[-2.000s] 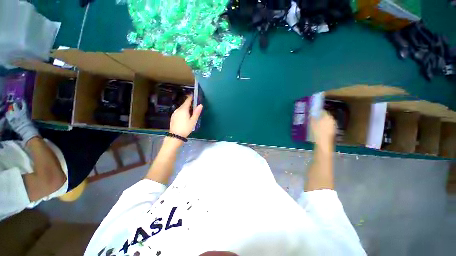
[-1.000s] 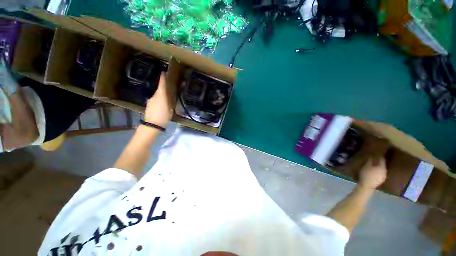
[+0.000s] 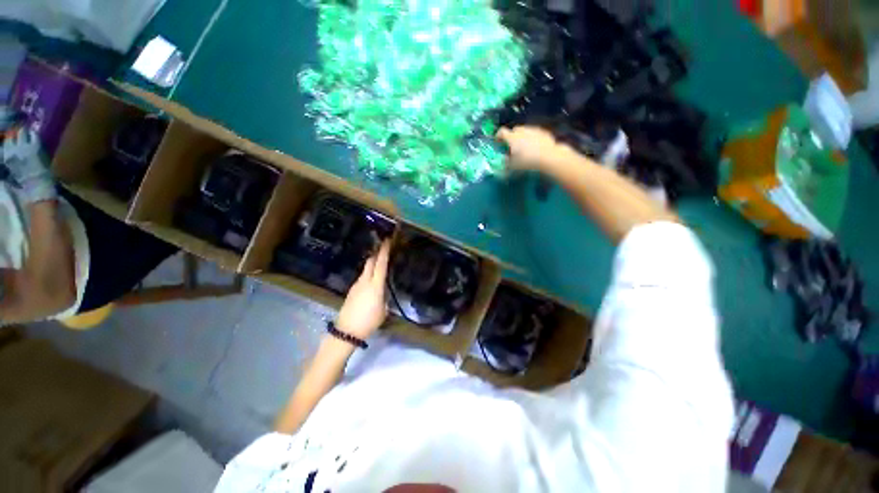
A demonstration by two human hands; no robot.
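Observation:
A row of open brown cartons point(image 3: 262, 217) runs along the near bench edge, each with a black device inside. My left hand point(image 3: 368, 295) is at the divider between two cartons, its fingers reaching over the near edge beside a black device point(image 3: 332, 231). Whether it grips anything is unclear. Another black device point(image 3: 432, 279) with a dark cable sits just right of it. My right hand point(image 3: 525, 148) is at the right edge of a heap of shiny green packets point(image 3: 410, 82). Its fingertips are small and blurred, so a hold on a packet cannot be told.
A heap of black accessories point(image 3: 617, 82) lies right of the green packets. An orange-green box point(image 3: 785, 173) and more black pieces point(image 3: 819, 289) are at the right. A purple-white carton point(image 3: 761, 443) is at lower right. A co-worker's gloved hand point(image 3: 27, 164) is at far left.
My right hand has left the right-hand cartons and reached up to the green heap. My left hand stays at the carton row. The row now extends further right, and the view has shifted and turned.

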